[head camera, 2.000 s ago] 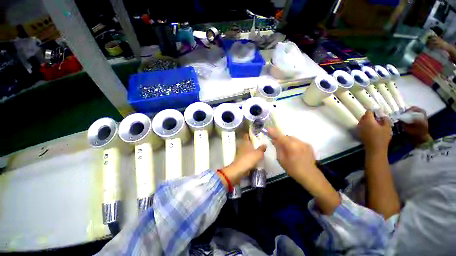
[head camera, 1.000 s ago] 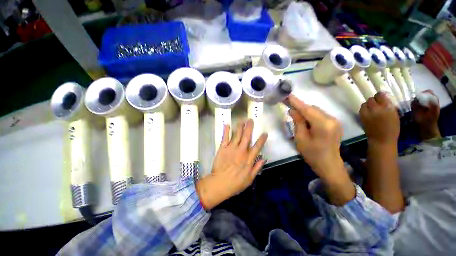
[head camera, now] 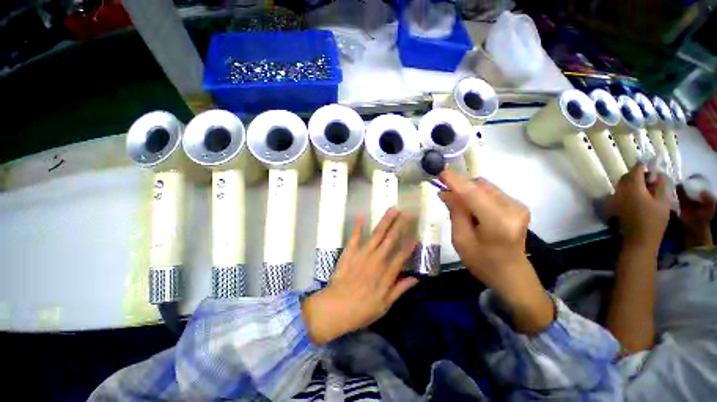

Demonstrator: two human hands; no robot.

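Note:
Cream-white hair dryers lie side by side, pale ringed heads away from me and handles toward me. My left hand (head camera: 365,271) lies palm down, fingers spread, over the handle of one dryer (head camera: 391,144), near its lower end. My right hand (head camera: 489,228) is closed on a hammer-like tool. The tool's dark round head (head camera: 433,162) is over the top of the handle of the dryer beside it on the right (head camera: 445,133). The tool's grip is mostly hidden in my fingers. Whether the head touches the dryer, I cannot tell.
A blue bin of silvery parts (head camera: 271,96) stands behind the row. A second blue bin (head camera: 431,53) and a whitish plastic bag (head camera: 515,47) are further right. Another dryer (head camera: 476,99) lies behind. More dryers (head camera: 578,110) and another person's hands (head camera: 645,206) are at right.
My left hand has gone from gripping near the rightmost front dryer to lying flat with spread fingers. The tool head has moved left from beside that dryer to over its handle. The view has shifted.

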